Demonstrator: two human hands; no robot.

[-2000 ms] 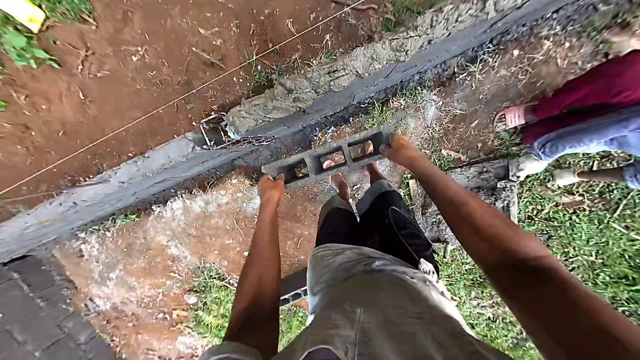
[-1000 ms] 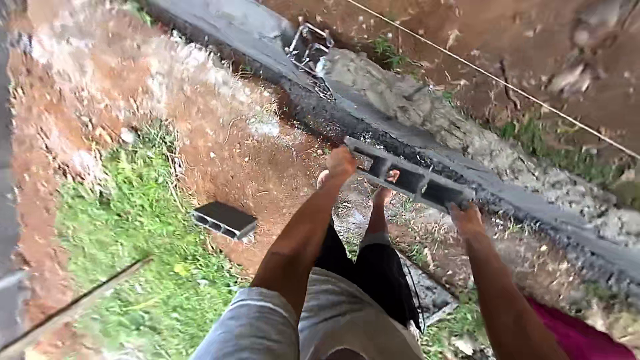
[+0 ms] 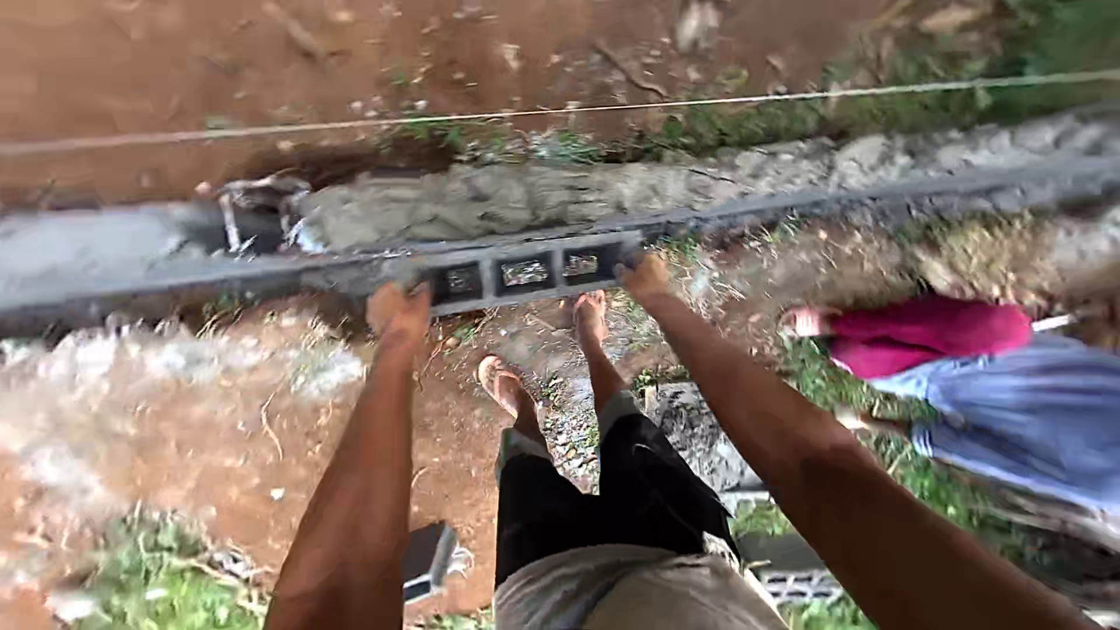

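Observation:
A grey hollow concrete block (image 3: 487,278) is held between my two hands, its three openings facing up so that the ground shows through. My left hand (image 3: 399,311) grips the block's left end. At the right end, my right hand (image 3: 645,276) is closed on it. The block is over or against the near edge of a low concrete footing; whether it touches cannot be told. Rough wet-looking mortar (image 3: 525,203) lies along the footing top behind the block. Bent metal bars (image 3: 262,206) stick up from the footing to the left.
A taut string (image 3: 542,111) crosses beyond the footing. Another concrete block (image 3: 429,560) lies on the soil near my left forearm. A person (image 3: 989,385) in magenta and blue clothing is at the right. A mortar-covered board or tray (image 3: 700,433) lies right of my legs.
The block has stayed in both my hands and is now in line with the footing, close to its near edge. The view has turned markedly.

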